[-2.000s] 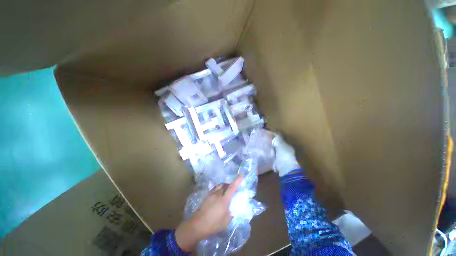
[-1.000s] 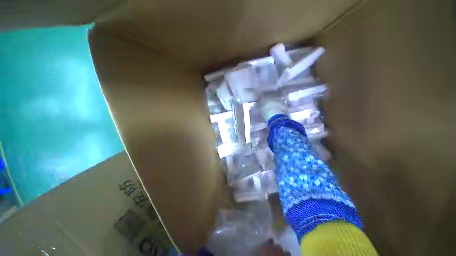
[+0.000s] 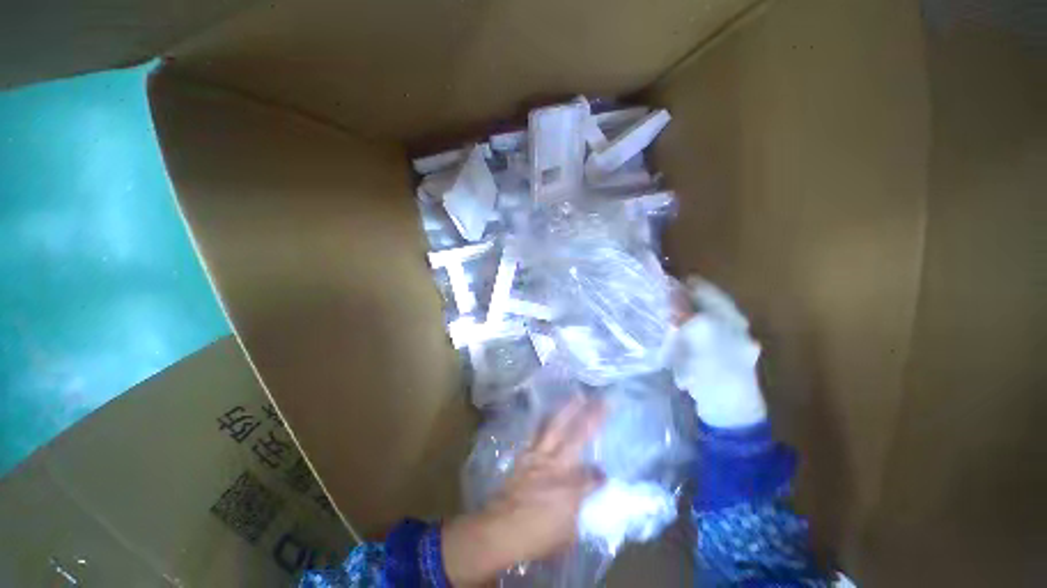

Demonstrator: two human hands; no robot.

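Observation:
A crumpled clear poly bag [image 3: 614,304] lies over the white plastic housings [image 3: 465,281], which are piled in the bottom of a deep brown carton [image 3: 310,310]. My left hand [image 3: 528,500], bare and blurred, is at the near end of the film with its fingers extended and apart. More clear film and a bright white patch show beside it. My right hand [image 3: 720,356], in a white glove with bare fingertips, is at the right edge of the bag, close to the carton's right wall. Blur hides whether its fingertips pinch the film.
The carton's walls stand around the pile on the left, far and right sides. An outer flap [image 3: 172,459] with dark printing hangs at the lower left. Green floor [image 3: 92,264] shows beyond the carton's left edge.
My right hand has drawn back from the middle of the pile to its right side. My left hand has come further into view. Clear film now covers the middle of the pile.

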